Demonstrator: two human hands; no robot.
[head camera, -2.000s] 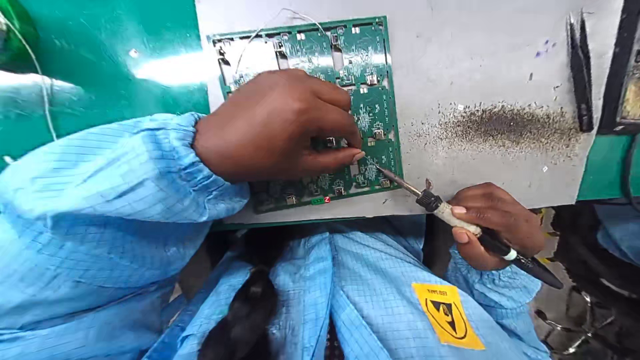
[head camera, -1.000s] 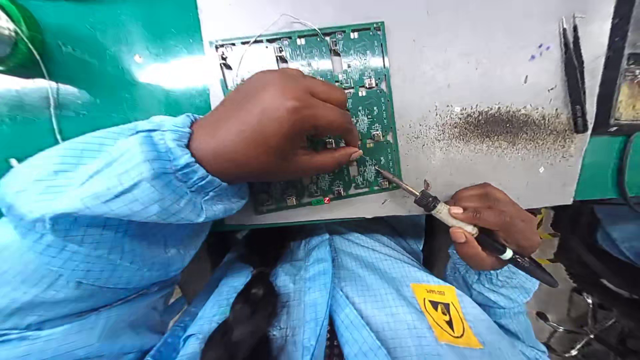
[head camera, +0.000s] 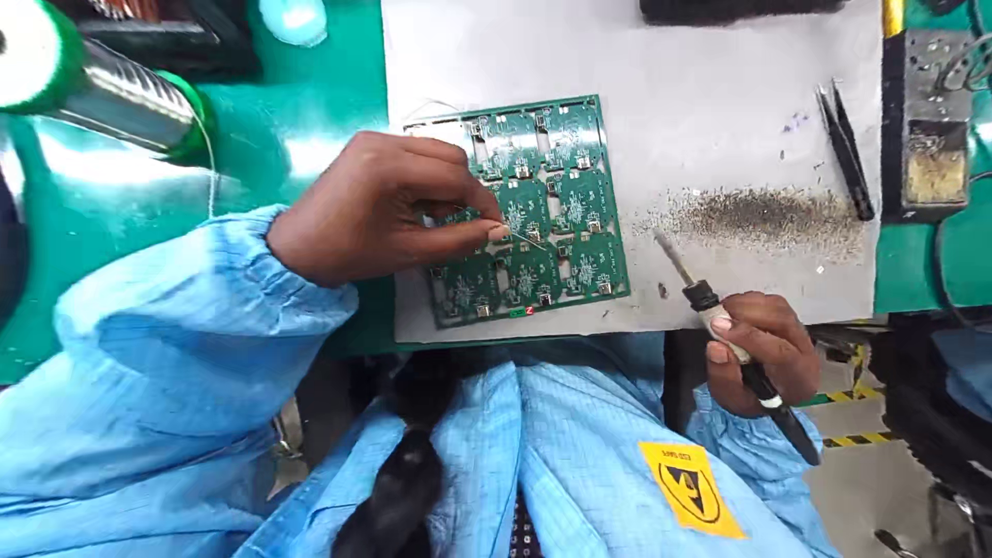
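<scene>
Over the left part of a green panel of printed circuit boards, my left hand pinches a thin solder wire between thumb and fingertips. The wire's end sticks out over the middle of the panel. My right hand grips a soldering iron by its pale sleeve and black handle. Its tip points up and left above the grey mat, to the right of the panel and apart from it. My left hand hides part of the upper left boards.
Black tweezers lie on the grey mat beside a patch of dark debris. A soldering iron stand with a sponge is at the far right. A spool of solder wire lies at upper left, and a dark object at the top edge.
The soldering iron has moved right, off the panel's edge and over the mat. My left hand has lifted its fingertips away from the lower right boards, up and left. The view has shifted.
</scene>
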